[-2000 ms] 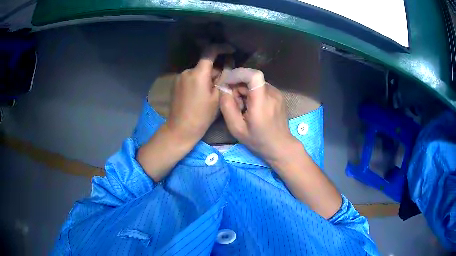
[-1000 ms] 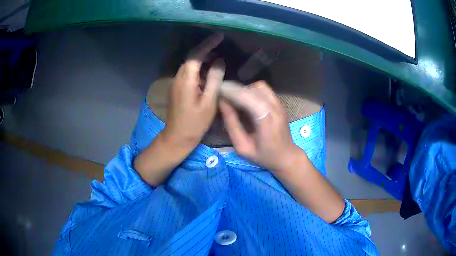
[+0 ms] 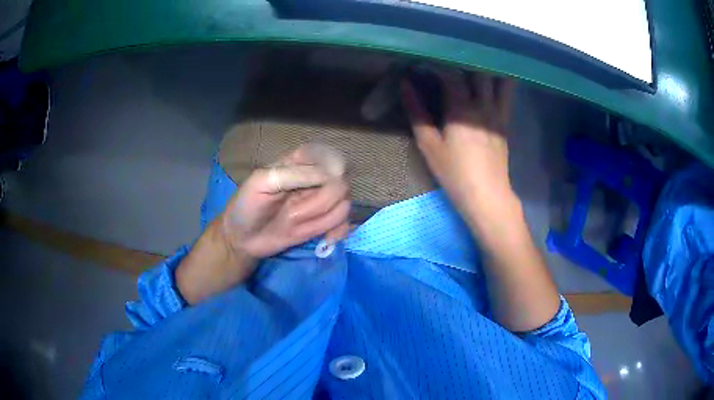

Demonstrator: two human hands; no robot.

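Observation:
My left hand [image 3: 286,207] is over my left thigh, palm partly up and fingers loosely curled. It is blurred. A translucent whitish finger cot [image 3: 326,159] shows at its thumb and finger tips; whether it is worn or held I cannot tell. My right hand [image 3: 468,144] lies over my right thigh with thumb and fingers apart, its fingertips dim in the shadow below the bench edge. No held thing shows in it. A pale, elongated shape, perhaps a loose finger cot [image 3: 379,100], lies on my lap left of the right thumb.
The green bench edge [image 3: 188,30] curves across the top, with a dark-rimmed white tray [image 3: 583,27] on it. A blue stool [image 3: 589,215] stands on the floor at right. A blue sleeve [image 3: 689,262], likely another person's, is at the right edge. My brown trousers [image 3: 376,156] show.
My hands were together over my lap and have separated. The left moved down towards my body; the right moved forward and right, with its fingers spreading.

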